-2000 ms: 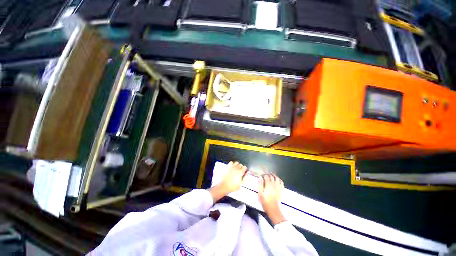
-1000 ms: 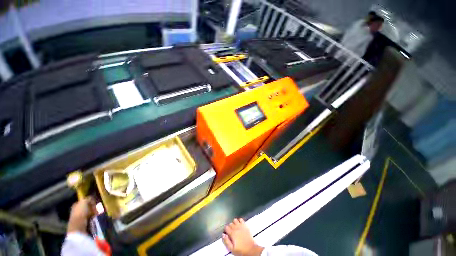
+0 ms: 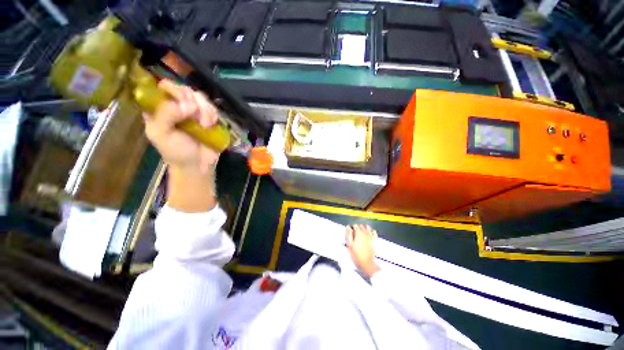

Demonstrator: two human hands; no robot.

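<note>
My left hand [image 3: 181, 119] grips the handle of the yellow pneumatic stapler [image 3: 102, 65], raised at the upper left, away from the carton. Its round head points left. A red-orange air hose [image 3: 260, 160] shows below the handle. A long, narrow white TV carton [image 3: 465, 280] stands in front of me with its flaps upward. A dark seam runs between the flaps towards the lower right. My right hand [image 3: 362, 247] holds the flaps near the carton's left end, with its fingers across the seam. The carton's lower part is hidden.
An orange control cabinet [image 3: 445, 137] with a small screen stands beyond the carton. A box with white contents [image 3: 332, 139] sits on a grey cabinet [image 3: 328, 184] beside it. Dark panels [image 3: 421, 51] lie on the conveyor behind. A brown carton [image 3: 113, 154] leans at the left.
Two seconds ago both hands were on the flaps. My left hand took hold of the stapler beside the grey cabinet and has raised it to the upper left. My right hand stays on the carton.
</note>
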